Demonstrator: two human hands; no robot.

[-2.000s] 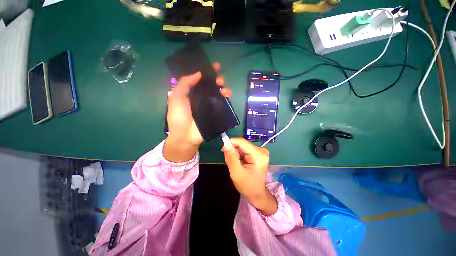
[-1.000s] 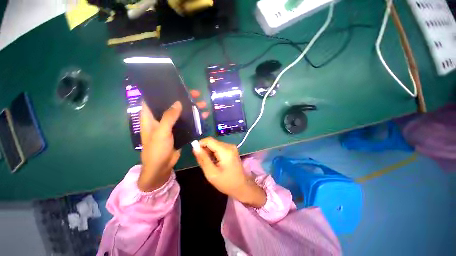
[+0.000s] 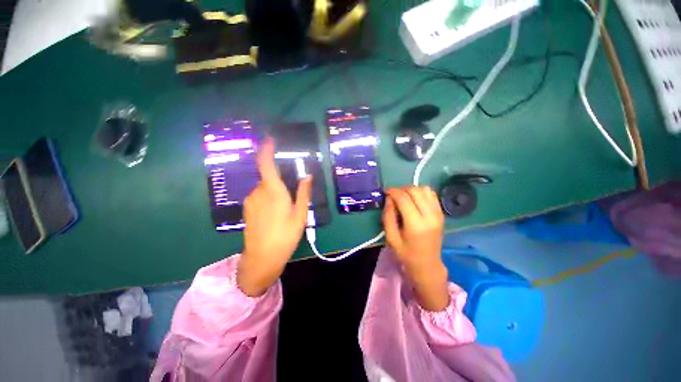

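Note:
Three phones lie in a row on the green bench. The left phone (image 3: 228, 179) shows a purple-lit screen. The middle phone (image 3: 317, 179) is dark with bright reflections, and the white plug (image 3: 311, 228) of a charging cable sits at its lower edge. The right phone (image 3: 355, 160) shows a lit list. My left hand (image 3: 275, 213) is over the middle phone, fingers apart and empty, partly covering it. My right hand (image 3: 414, 220) is right of the right phone, fingers bent by the white cable (image 3: 448, 130); whether it grips the cable is unclear.
Two round black cases (image 3: 414, 138) lie at right, the other (image 3: 458, 197) nearer the front edge. A bagged dark item (image 3: 123, 136) and two spare phones (image 3: 52, 183) are left. Yellow-taped black fixtures (image 3: 216, 48) and a power strip (image 3: 440, 31) stand behind. A blue stool (image 3: 496, 306) is below.
The middle phone has gone from my left hand down onto the bench between the other two. My left hand has opened. My right hand has left the plug and moved right.

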